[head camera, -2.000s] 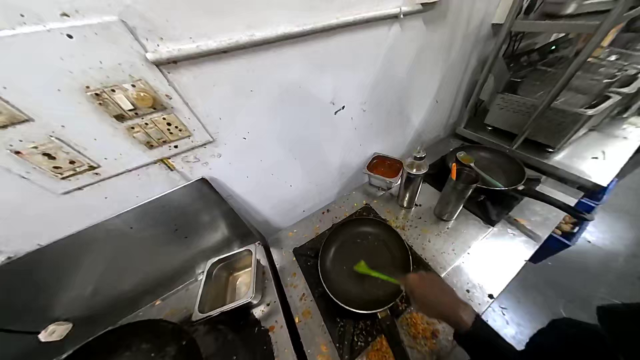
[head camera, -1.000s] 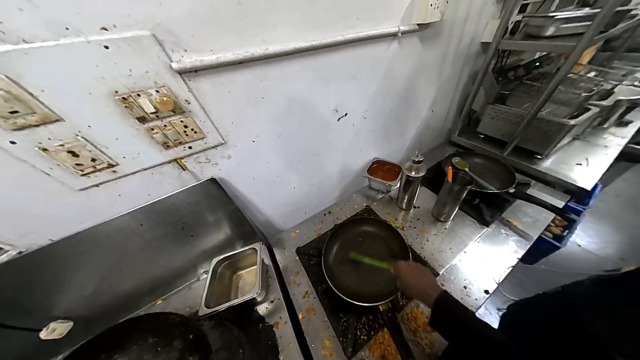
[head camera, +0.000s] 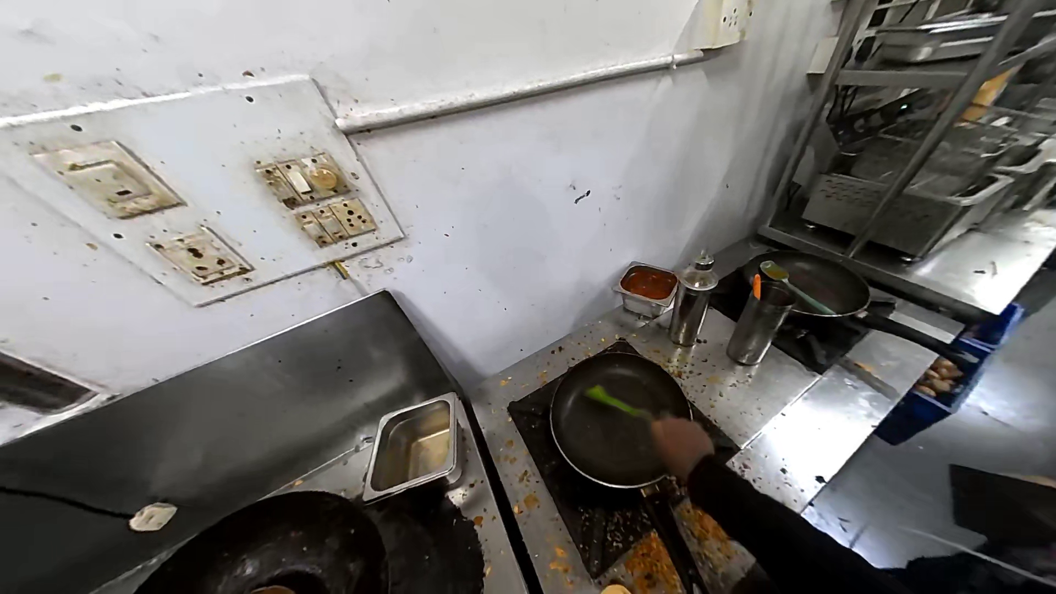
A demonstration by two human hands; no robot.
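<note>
My right hand (head camera: 683,447), in a dark sleeve, grips a green brush or spatula (head camera: 617,403) over a black frying pan (head camera: 615,445). The tool's bright green head lies over the upper left part of the pan's inside, which looks dark and bare. The pan sits on a black burner grate (head camera: 569,503), its handle pointing down toward the bottom edge. Behind it stand a steel bottle (head camera: 693,301), a steel cylinder (head camera: 755,330) holding an orange-tipped utensil, and a steel container of red sauce (head camera: 649,284). My left hand is not visible.
A second frying pan (head camera: 833,285) with a spoon rests at the right. An empty-looking steel container (head camera: 412,445) and a dark wok (head camera: 280,544) are at the left. Orange food scraps (head camera: 648,565) litter the counter. A steel rack (head camera: 899,78) and a blue crate (head camera: 916,417) stand farther right.
The green tool's head has shifted about within the pan, with my right hand still on it. The pan remains on the burner.
</note>
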